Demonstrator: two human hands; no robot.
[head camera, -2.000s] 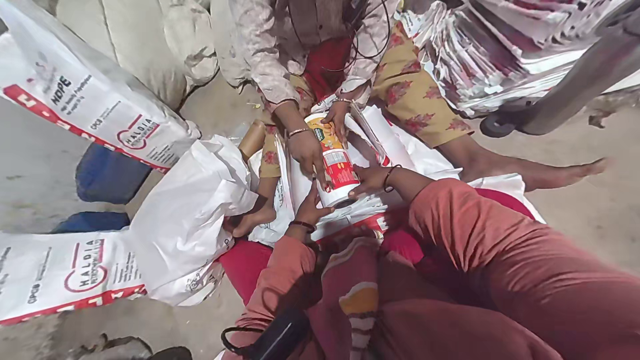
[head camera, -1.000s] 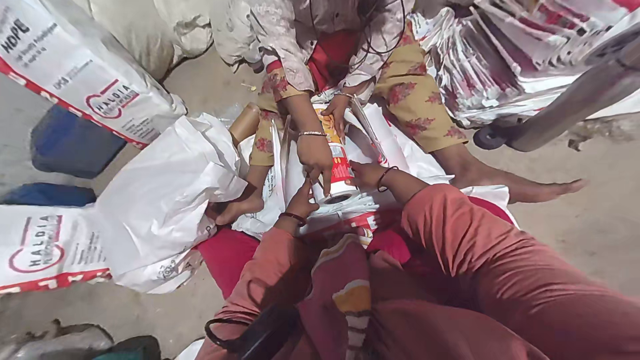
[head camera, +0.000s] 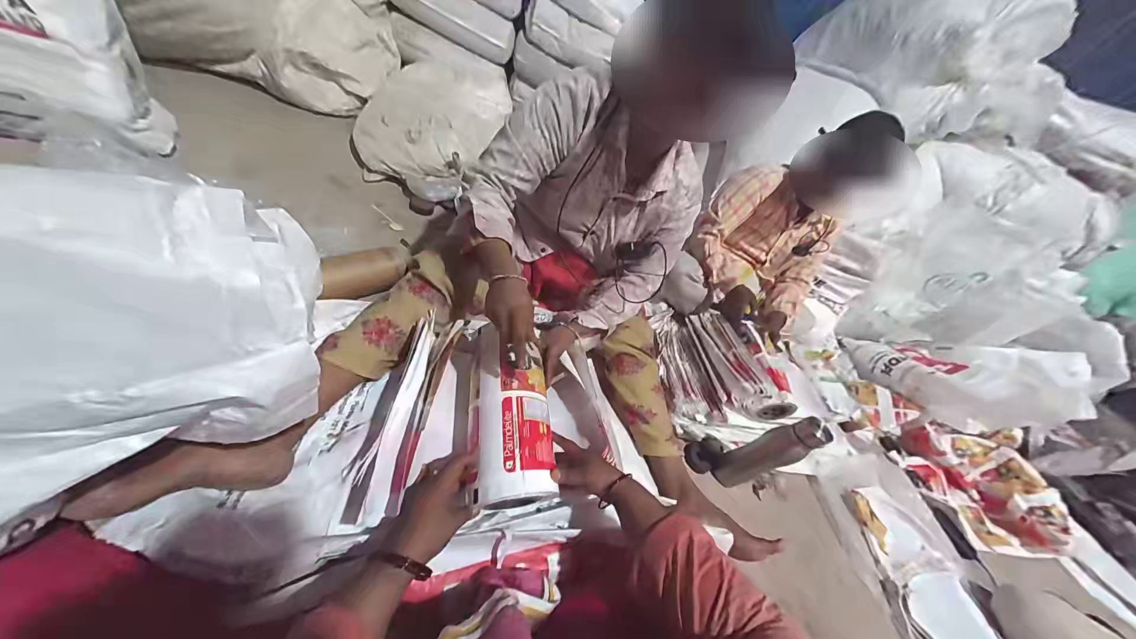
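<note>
A printed plastic film wrapped in a cylinder (head camera: 524, 444), white with red and orange panels, lies lengthwise between me and a person sitting opposite. My left hand (head camera: 441, 497) rests at its near left side, fingers against the edge. At the near right side is my right hand (head camera: 581, 470), fingertips touching the film. Whether either hand grips it is not clear. The other person's hands are at the far end of the cylinder. Stacked flat printed sheets (head camera: 399, 426) stand on its left, and more white sheets (head camera: 603, 408) lie on its right.
White plastic sacks (head camera: 160, 311) bulge at the left. A second person sits farther back right beside more stacked sheets (head camera: 701, 364). A metal bottle (head camera: 772, 451) lies on the floor at the right, near printed pouches (head camera: 994, 488). Filled sacks (head camera: 435, 124) line the back.
The view has swung up and to the right, bringing the second person into sight. My hands remain beside the near end of the cylinder, and the other person's hands stay on it.
</note>
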